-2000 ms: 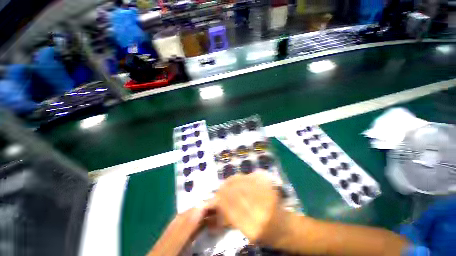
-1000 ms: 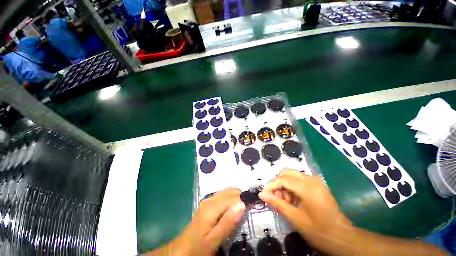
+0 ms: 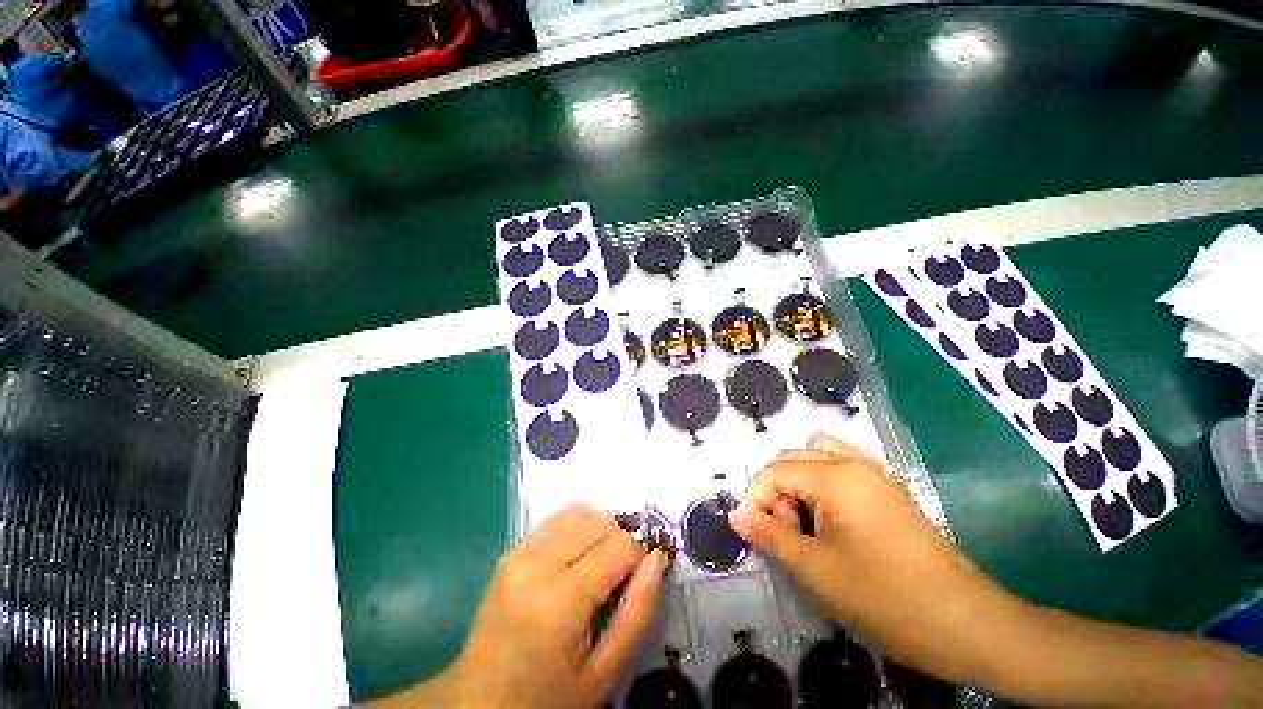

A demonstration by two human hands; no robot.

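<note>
The clear blister tray [image 3: 866, 346] lies in front of me with round modules in its pockets. A black disc [image 3: 716, 532] lies flat at a pocket between my hands. My right hand [image 3: 845, 547] has its fingertips on the disc's right edge. My left hand [image 3: 568, 596] has its fingertips at a silvery uncovered module [image 3: 648, 533], which they partly hide. Whether either hand grips anything is hidden. Uncovered orange-gold modules [image 3: 741, 331] sit in a row farther up, between rows of black-covered ones. A white sticker sheet [image 3: 561, 478] with black discs lies over the tray's left side.
More sticker sheets [image 3: 1025, 377] lie fanned at the right. White paper [image 3: 1226, 305] and part of a small fan [image 3: 1237, 464] are at the right edge. A white strip [image 3: 291, 540] and stacked clear trays [image 3: 118, 540] are at the left. A green conveyor belt [image 3: 776, 125] runs behind.
The black disc, earlier tilted between both hands' fingertips, now lies flat at the pocket. My left fingertips are apart from it, at the module to its left. The view has shifted downward.
</note>
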